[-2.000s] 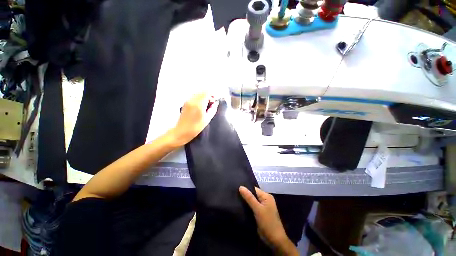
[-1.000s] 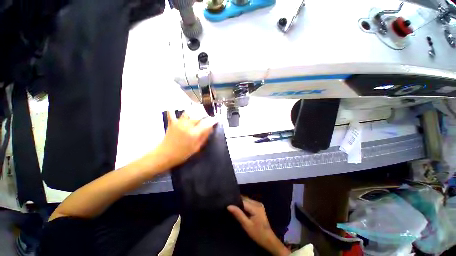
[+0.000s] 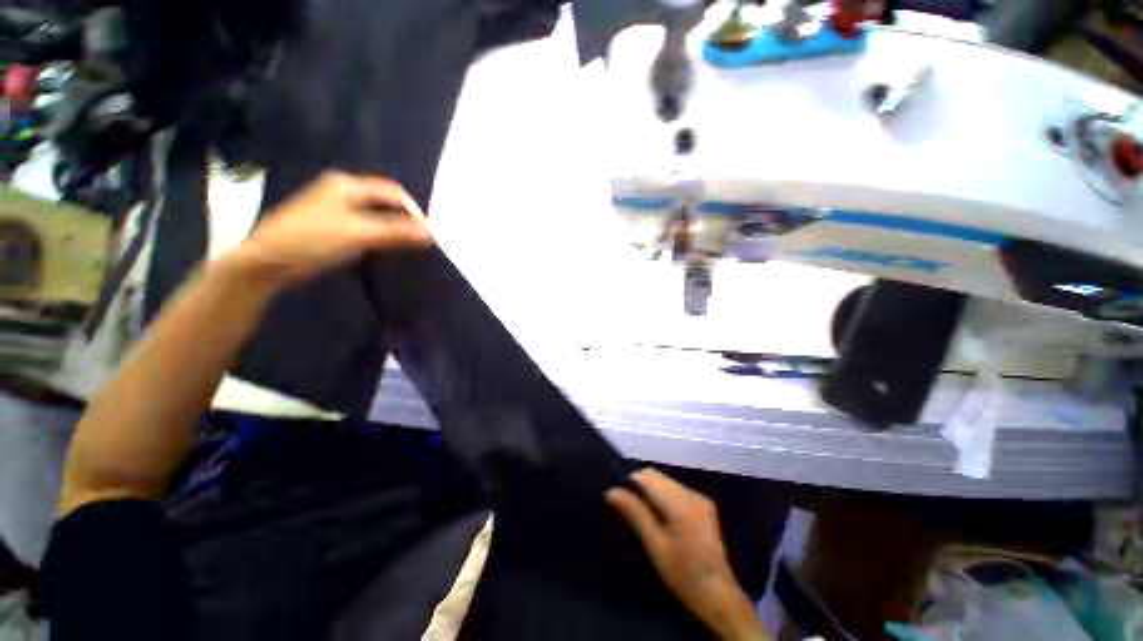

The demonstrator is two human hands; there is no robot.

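A long black fabric panel point(image 3: 483, 363) stretches slantwise from upper left to lower right, over the table edge and the lap. My left hand point(image 3: 339, 225) grips its far end, left of the sewing machine point(image 3: 815, 175) and in front of the larger black pieces. My right hand point(image 3: 677, 526) holds its right edge near the table's front edge, fingers and thumb on the cloth. The panel is away from the presser foot point(image 3: 696, 282), with white table between them. The frame is slightly blurred.
Large black cut pieces point(image 3: 364, 88) lie at the left. A black rectangle, possibly a smartphone point(image 3: 896, 351), leans below the machine head, with a thin dark tool point(image 3: 771, 366) left of it and a white tag point(image 3: 974, 426) right. A ruler scale point(image 3: 740, 441) runs along the near edge.
My left hand has moved left, away from the needle, drawing the panel's far end with it. My right hand still holds the near part. The camera view has shifted.
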